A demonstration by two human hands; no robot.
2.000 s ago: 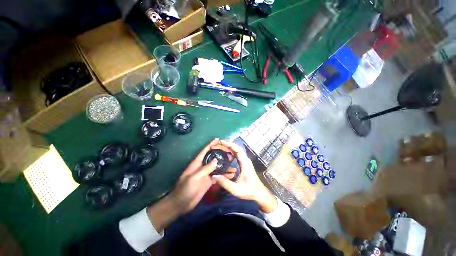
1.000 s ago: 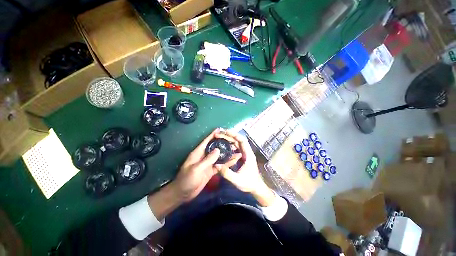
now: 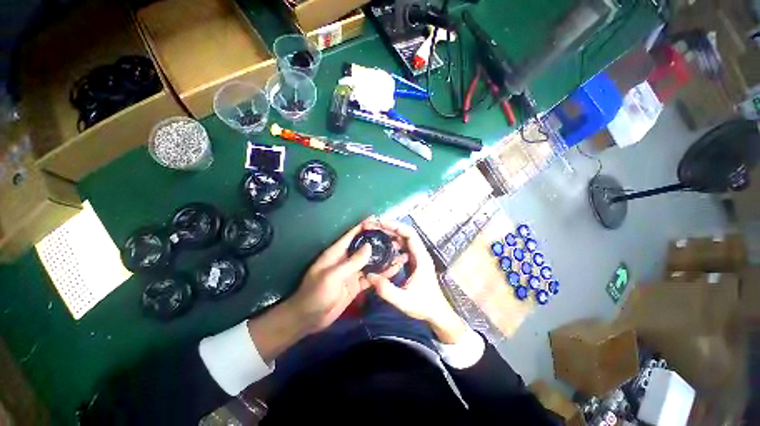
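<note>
A black round unit is held between both hands just off the bench's front edge, its face up. My left hand grips its left side, the thumb on its face. My right hand grips its right side, fingertips at its lower right rim. The undersides of the unit and the fingers below it are hidden. Several more black round units, one of them here, lie on the green mat to the left, and a smaller one lies ahead.
A hammer, an orange-yellow screwdriver, red-handled pliers and plastic cups lie beyond the hands. A cup of silver pieces and a label sheet are left. Blue-ringed discs and a fan are right.
Both hands still hold the unit, with small finger shifts. The right fingers have moved along its lower right rim. The bench view has shifted slightly.
</note>
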